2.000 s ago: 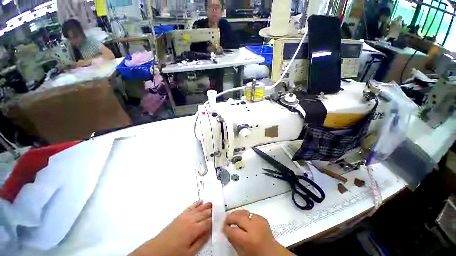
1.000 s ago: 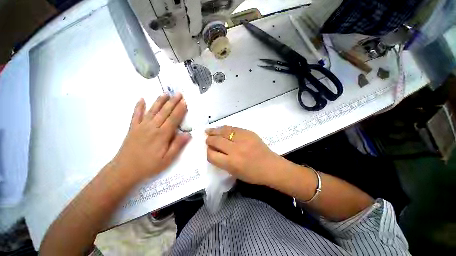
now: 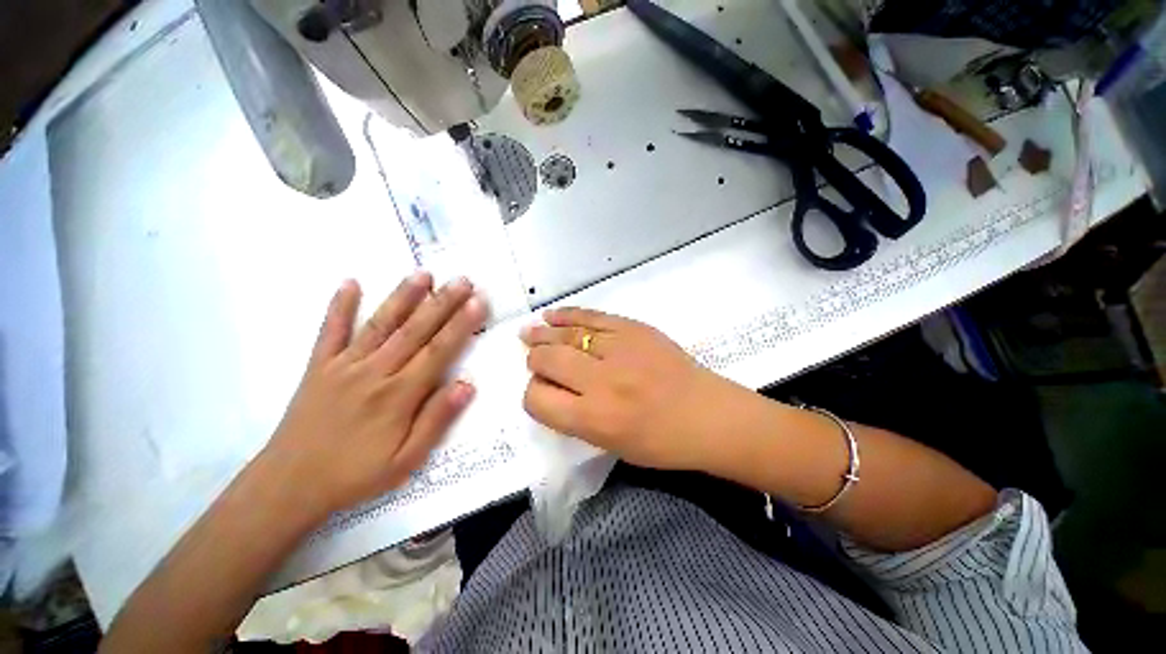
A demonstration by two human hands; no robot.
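Observation:
A thin white fabric piece (image 3: 563, 473) lies on the white table below the machine's needle area and hangs over the front edge. My left hand (image 3: 384, 377) lies flat, fingers spread, on the white surface left of the needle plate (image 3: 509, 179); where fabric ends and table begins under it is hard to tell. My right hand (image 3: 620, 383) is bare, with a ring, fingers curled on the fabric near the table's front edge. The sewing machine head (image 3: 396, 58) stands above, with a round tan block (image 3: 545, 87) beside the needle.
Large black shears (image 3: 831, 166) lie right of the needle plate, with small black snips (image 3: 726, 129) against them. Further right are a white pen (image 3: 838, 70), a brown-handled tool (image 3: 959, 121), brown scraps (image 3: 981, 176) and a tape measure (image 3: 1080, 179). White sheets (image 3: 28, 319) hang at the far left.
The view has tilted down from the room to the table. Since one second ago, my left hand has moved slightly away from the needle. My right hand stays on the fabric.

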